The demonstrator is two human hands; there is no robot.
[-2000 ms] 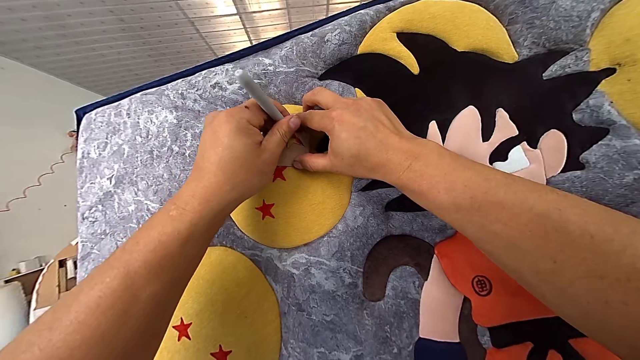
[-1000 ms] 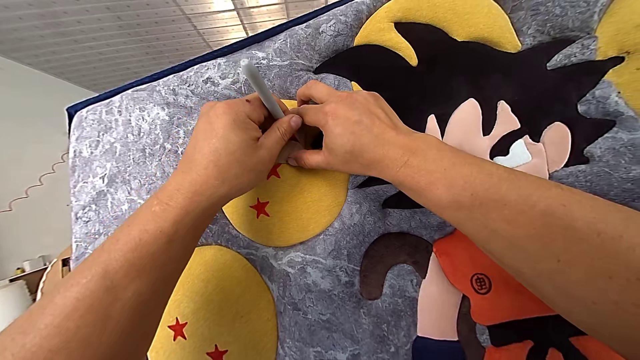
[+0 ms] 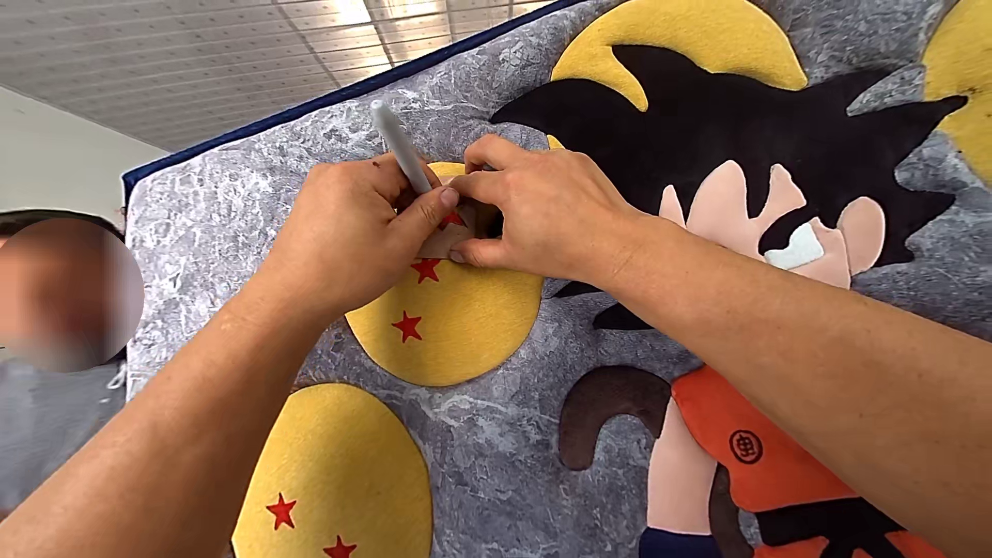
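My left hand (image 3: 360, 229) holds a grey marker pen (image 3: 399, 146), its capped or rear end pointing up and left; its tip is hidden behind my fingers. My right hand (image 3: 542, 209) is close beside it, thumb and fingers on a small pale stencil-like piece (image 3: 438, 246) with a red star showing through or on it. Both hands are over the upper part of a yellow fabric disc (image 3: 457, 333). Below the pale piece, the disc bears a red star (image 3: 425, 270) and another red star (image 3: 408, 327).
The disc lies on a grey marbled plush fabric (image 3: 496, 465) with a dark blue edge (image 3: 349, 85). A second yellow disc (image 3: 341, 457) with red stars is at lower left. A cartoon figure's black hair (image 3: 721, 147) and orange top (image 3: 767, 442) fill the right. A person (image 3: 62, 434) is at the left edge.
A person has come into view at the left edge. My hands stay at the same upper part of the disc, with the pen still in the left.
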